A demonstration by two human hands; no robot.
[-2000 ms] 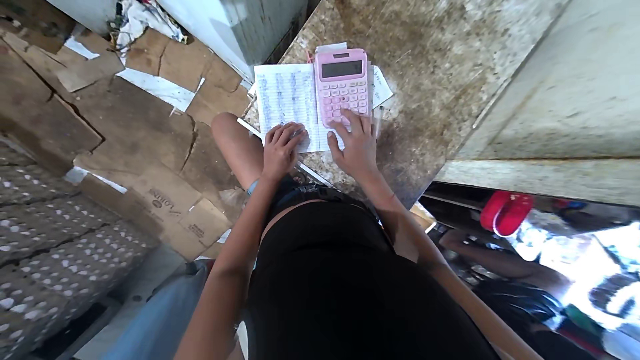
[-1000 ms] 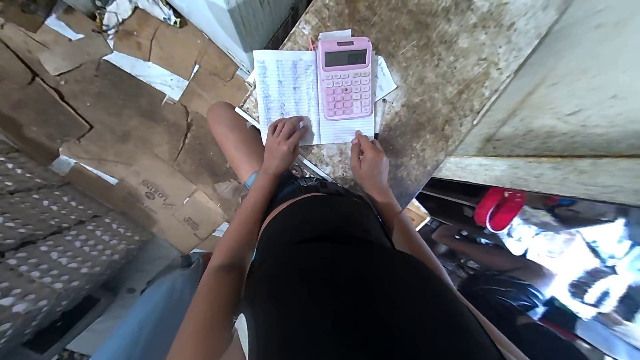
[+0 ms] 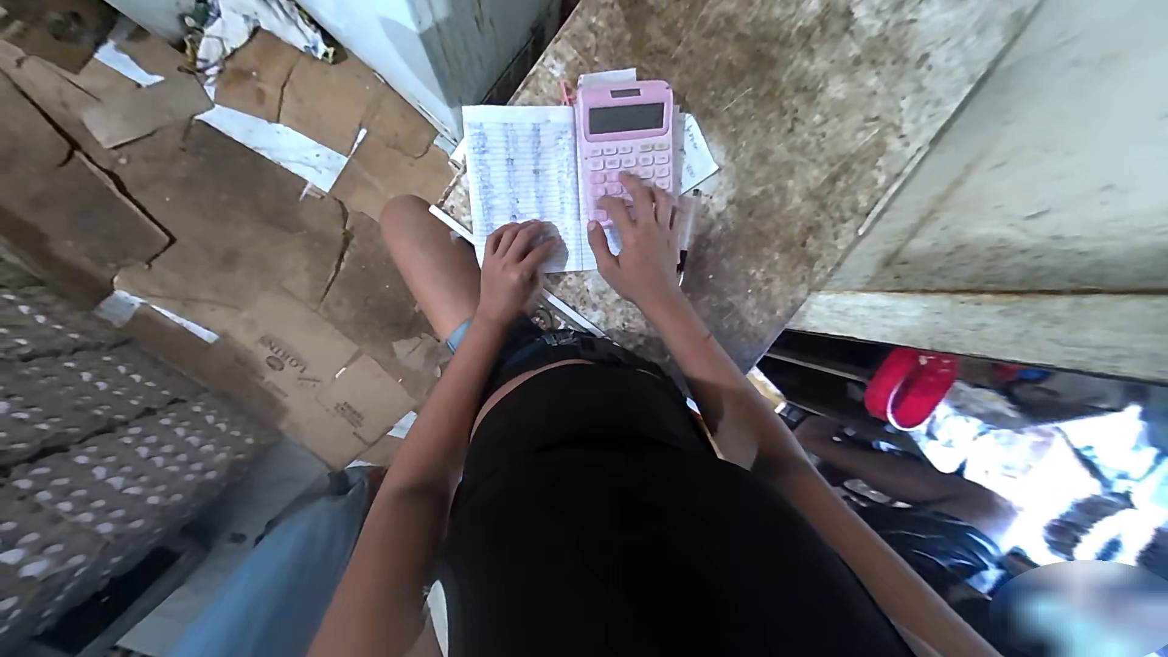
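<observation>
An open notebook [image 3: 525, 169] with handwriting on its ruled left page lies on the worn tabletop [image 3: 776, 119]. A pink calculator [image 3: 626, 123] rests on its right page. My left hand [image 3: 518, 269] lies with curled fingers on the lower part of the left page; nothing shows in its grasp. My right hand [image 3: 641, 242] is spread over the calculator's lower keys, with fingertips at the buttons, and holds nothing. Loose paper [image 3: 698, 155] sticks out to the right of the calculator. A pen [image 3: 683, 260], partly hidden, is beside my right hand.
Flattened cardboard [image 3: 265, 228] covers the floor at left, with stacked egg trays [image 3: 119, 438] at lower left. A pale wall or panel [image 3: 1031, 182] borders the table at right. Below it are a red object [image 3: 911, 388] and another person's limb [image 3: 912, 470].
My right hand was on the calculator keys, then drew back to the notebook's lower edge, and is now over the keys again. My left hand stays on the left page.
</observation>
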